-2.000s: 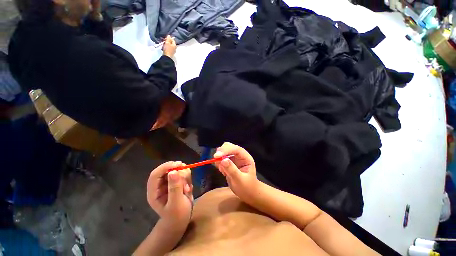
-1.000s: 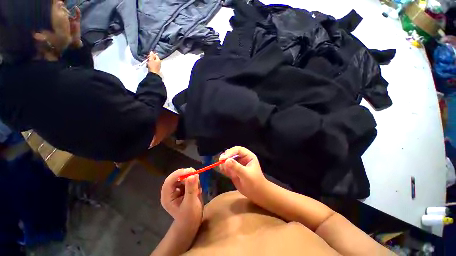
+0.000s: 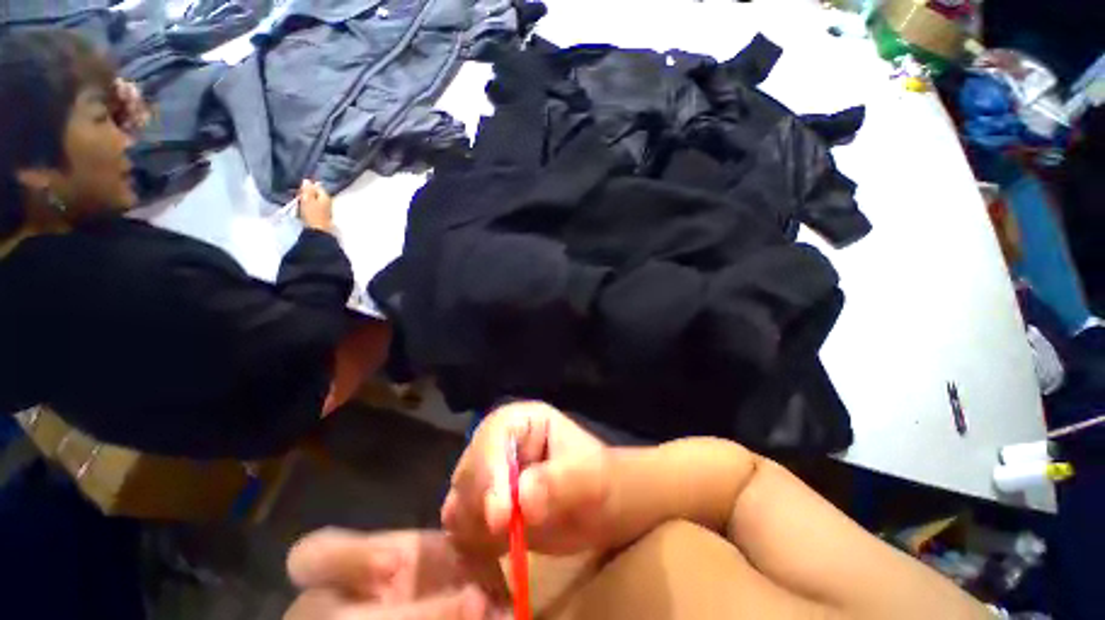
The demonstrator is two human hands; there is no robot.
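Observation:
A thin red stick (image 3: 519, 560), perhaps a marking pencil, is pinched in my right hand (image 3: 545, 478), its lower end running down to the picture's bottom edge. My left hand (image 3: 394, 574) is blurred, fingers apart, at the lower left of the stick, and holds nothing that I can see. Both hands are in front of my lap. A bunched black garment (image 3: 630, 279) lies on the white table (image 3: 927, 267) beyond my hands, with shiny lining at its far side. No hand touches it.
A person in black (image 3: 182, 327) sits at the left, a hand on a grey jacket (image 3: 351, 85). A dark pen (image 3: 956, 408) and white spools (image 3: 1025, 470) lie at the table's right. A cardboard box (image 3: 133, 472) is at lower left; blue plastic (image 3: 991, 109) at upper right.
The left hand has let go of the red stick and dropped lower. The stick has turned from nearly level to upright in the right hand. The view has shifted, moving the garment leftward.

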